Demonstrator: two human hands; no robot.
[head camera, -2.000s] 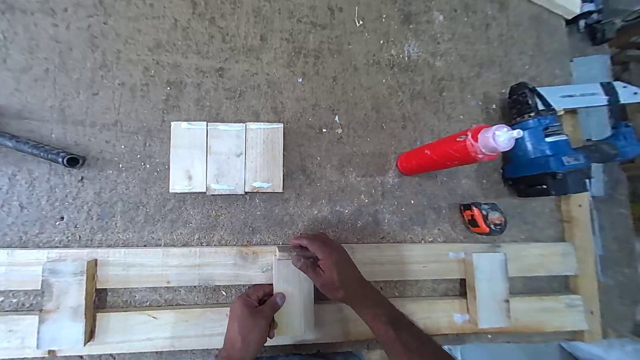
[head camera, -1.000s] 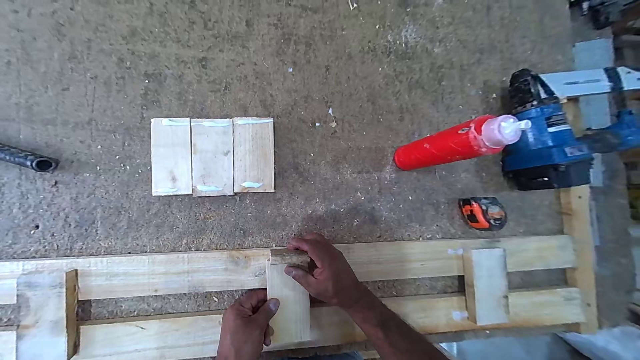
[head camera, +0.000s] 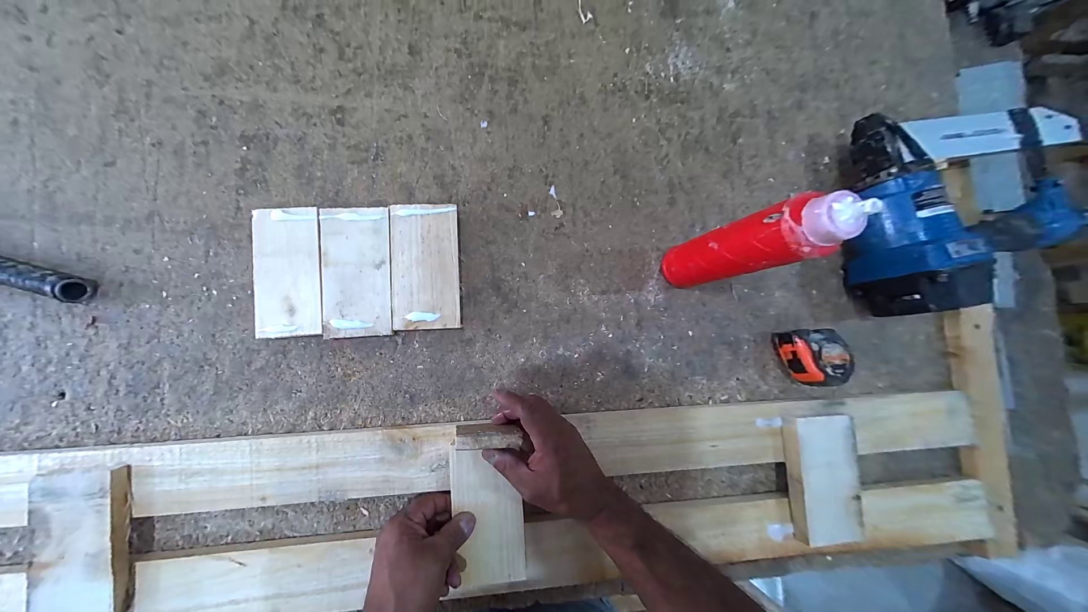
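A short wooden block (head camera: 487, 518) lies across the two long wooden slats (head camera: 289, 467) of a frame near the bottom of the view. My left hand (head camera: 421, 548) grips its left side, thumb on top. My right hand (head camera: 552, 459) grips its upper end, fingers over the far edge. Another block (head camera: 823, 480) spans the slats at the right, with white glue smears beside it. A wider wooden piece (head camera: 72, 535) crosses them at the left. Three short boards (head camera: 355, 272) lie side by side on the concrete floor, white glue near their ends.
A red glue bottle (head camera: 739, 246) with a clear nozzle lies beside a blue power tool (head camera: 918, 229) at the right. Below them is an orange and black tape measure (head camera: 813, 357). A dark tube (head camera: 47, 280) reaches in from the left. An end piece of wood (head camera: 983, 425) closes the frame's right.
Both hands keep hold of the block on the slats, with little change in their grip. The view has shifted slightly.
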